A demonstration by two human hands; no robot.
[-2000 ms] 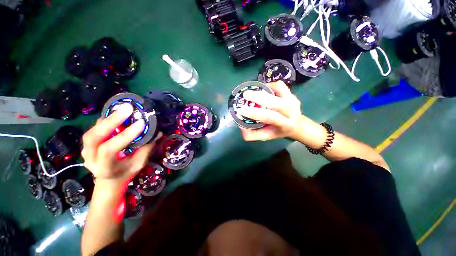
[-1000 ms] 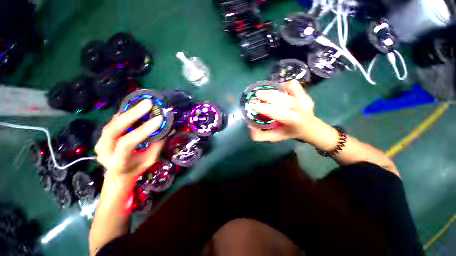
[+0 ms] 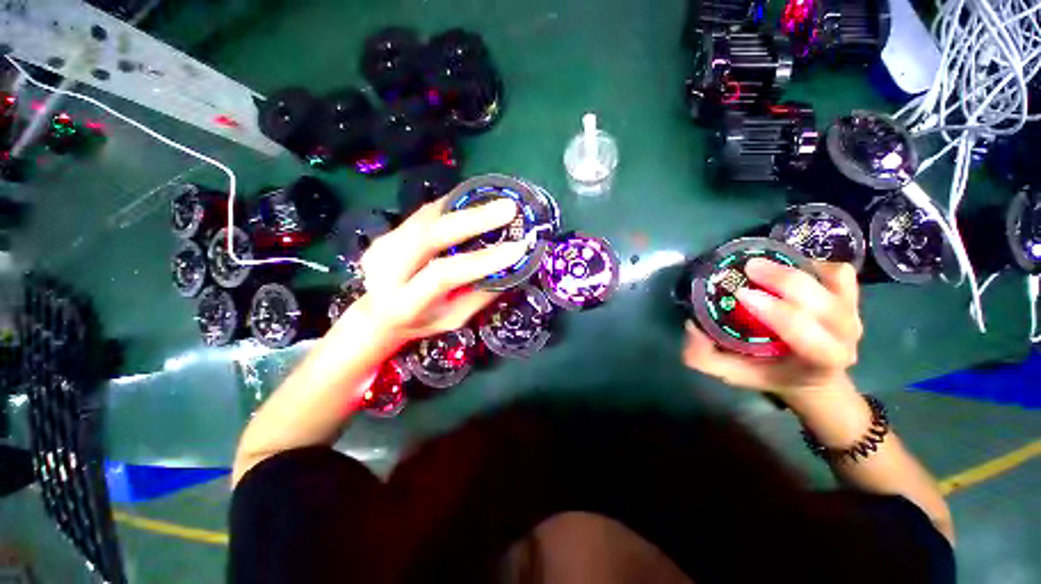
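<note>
My left hand (image 3: pixel 422 268) is closed around a round black LED unit (image 3: pixel 495 228) whose face has a blue ring, fingers lying over the face. My right hand (image 3: pixel 799 325) holds another round LED unit (image 3: pixel 748 299) by its barrel, with fingers over its face; a green ring and some red glow show. A unit lit magenta (image 3: pixel 579 272) stands on the green bench just right of my left hand. Unlit grey-faced units (image 3: pixel 516 319) and a red-glowing unit (image 3: pixel 385 388) stand in a row below it. My left palm is hidden.
A small clear bottle (image 3: pixel 590 157) stands mid-bench. Dark face-down units (image 3: pixel 343 120) cluster behind my left hand. Ribbed units on their sides (image 3: pixel 767 143) and tangled white cables (image 3: pixel 993 69) are at right. A perforated metal bar (image 3: pixel 137 69) and small grey-faced units (image 3: pixel 274 314) are at left.
The view has shifted, so the bench things appear further right. My hands still hold their units; the right one sits further from the magenta unit, and its face shows more green.
</note>
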